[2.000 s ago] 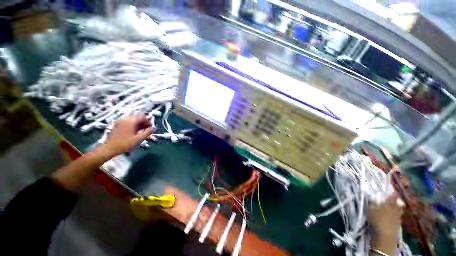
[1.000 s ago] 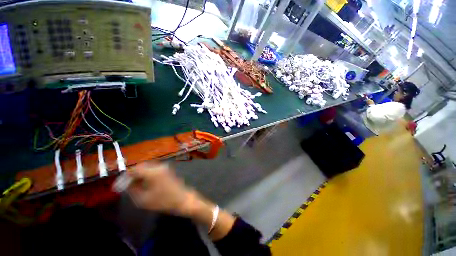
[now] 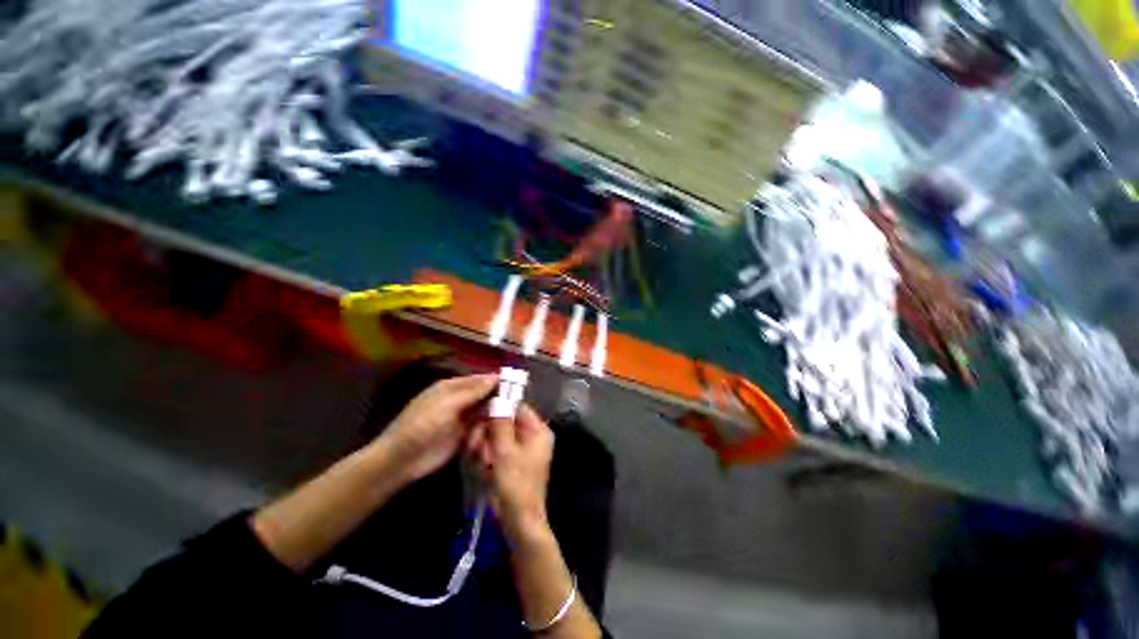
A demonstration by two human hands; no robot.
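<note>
My left hand (image 3: 435, 427) and my right hand (image 3: 515, 464) are close together just below the orange strip (image 3: 650, 362). Their fingers pinch a white connector (image 3: 507, 392) between them. The white cable (image 3: 419, 600) hangs from the hands in a loop, with a thicker moulded piece partway along and a plug at its free end. Four white test leads (image 3: 536, 325) stand in a row across the strip, just above the hands. The image is blurred, so I cannot tell whether the connector touches a lead.
A yellow clamp (image 3: 397, 300) and an orange clamp (image 3: 756, 422) sit at the strip's ends. The tester (image 3: 675, 100) stands behind, with thin wires (image 3: 587, 243) in front. White cable piles lie left (image 3: 237, 94) and right (image 3: 837, 312). Copper-brown leads (image 3: 931, 300) and more white parts (image 3: 1074, 399) lie beyond.
My left hand, out of view a second ago, is now beside my right hand at the connector. The view has swung left, and a hanging cable now shows below the hands.
</note>
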